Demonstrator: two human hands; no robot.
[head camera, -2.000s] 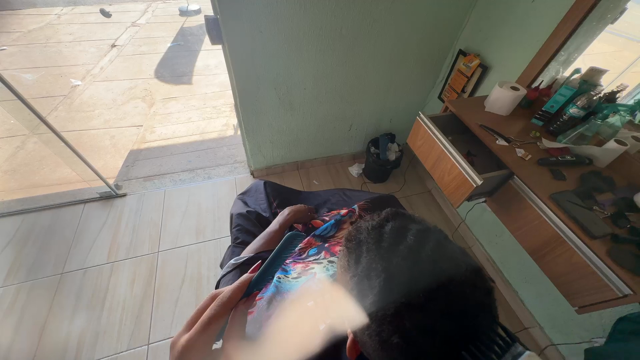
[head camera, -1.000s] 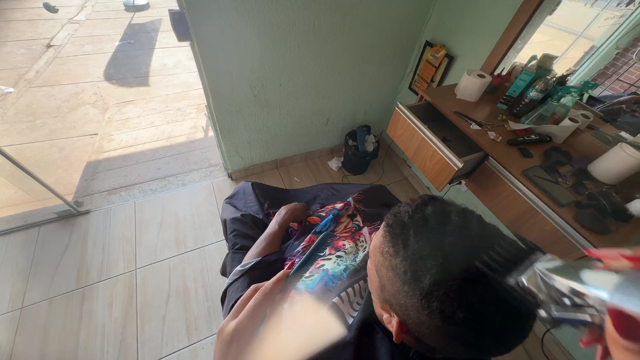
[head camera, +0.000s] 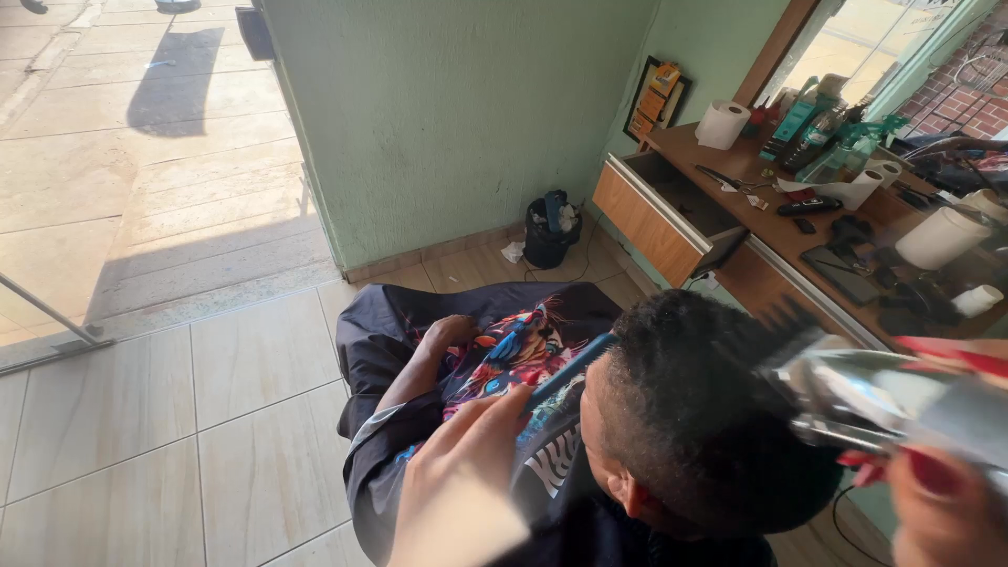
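Note:
My left hand (head camera: 465, 472) grips a dark blue comb (head camera: 571, 370), whose far end reaches the front of a seated person's head (head camera: 701, 425). At the right edge my right hand (head camera: 945, 488), with red nails, holds a silver hair clipper (head camera: 874, 394). A black guard comb (head camera: 776, 339) on the clipper is at the right side of the person's short dark hair, blurred; whether it touches cannot be told. A dark cape (head camera: 488, 315) with a colourful print covers the person. The person's own hand (head camera: 453, 329) rests on the cape.
A wooden counter (head camera: 677, 142) stands at the right with a drawer (head camera: 654, 220) pulled out. On it are a paper roll (head camera: 722, 124), bottles, scissors (head camera: 728, 179), a black trimmer (head camera: 809, 206) and a white roll (head camera: 941, 238). A black bin (head camera: 551, 232) stands by the wall; a cord (head camera: 839, 524) hangs lower right.
My right hand with the clipper has come in from the right, out of view two seconds ago. My left hand still holds the comb, which now reaches the front of the hair.

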